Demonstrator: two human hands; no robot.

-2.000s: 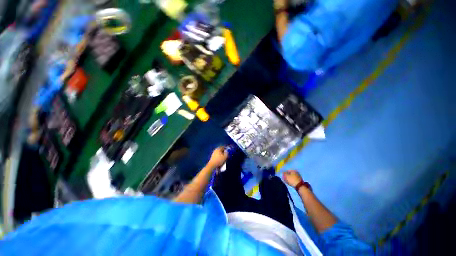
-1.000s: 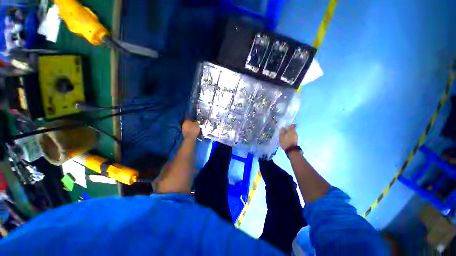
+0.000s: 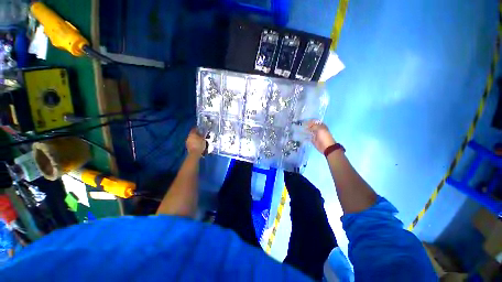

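A clear compartment tray (image 3: 256, 113) with gold-silver parts in its pockets lies in front of me, above my legs. My left hand (image 3: 196, 143) grips its lower left edge. My right hand (image 3: 319, 136) is at its right side, with the fingers over the right part of the tray. Whether these fingers hold a part is too small to tell. A black tray (image 3: 242, 47) with three dark rectangular pieces in frames adjoins the clear tray's far edge.
The green bench (image 3: 103, 132) is at left with a yellow control box (image 3: 50, 97), yellow-handled tools (image 3: 60, 34), a tape roll (image 3: 55, 158) and hanging cables. A white sheet (image 3: 332, 67) is beside the black tray. Blue frames (image 3: 472, 173) stand at right on the floor.
My right hand has moved from the tray's lower right edge onto its right part. The trays and my left hand appear slightly further left.
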